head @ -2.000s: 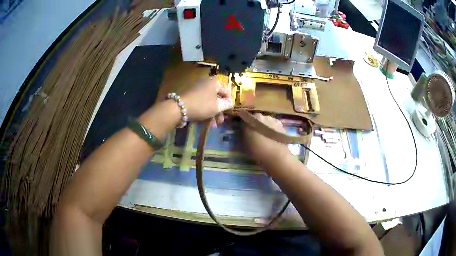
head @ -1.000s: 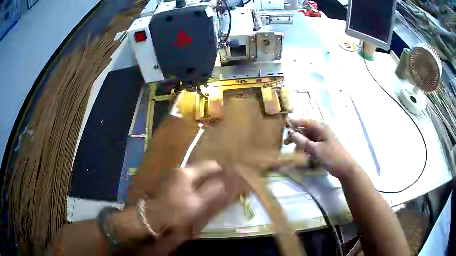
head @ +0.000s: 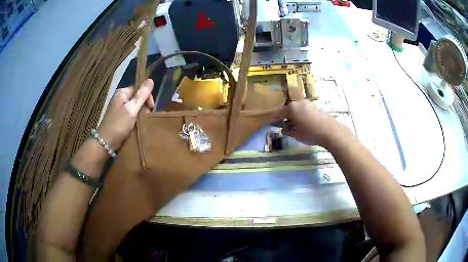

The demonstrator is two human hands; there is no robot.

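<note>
A brown bag panel [head: 169, 135] is held up in front of the machine, with two strap handles [head: 239, 97] standing up from it. A small plastic-wrapped metal piece [head: 196, 138] hangs at its top edge. My left hand [head: 134, 105] grips the left strap at the panel's top corner. My right hand [head: 303, 123] is closed around the panel's right end; its fingertips are partly hidden. The yellow clamp frame [head: 300, 86] stands behind. Another brown piece [head: 264, 96] shows within the frame.
The dark machine head [head: 205, 30] is at the back. The template [head: 246, 179] lies on the white table. Many panels [head: 61, 102] are stacked at left. A screen [head: 397, 18], a fan [head: 447, 64] and a black cord [head: 436, 153] are at right.
The panel has come out from the clamp frame area and is now raised at left, with its handles upright. My left hand has moved up and left; my right hand has moved slightly left onto the panel.
</note>
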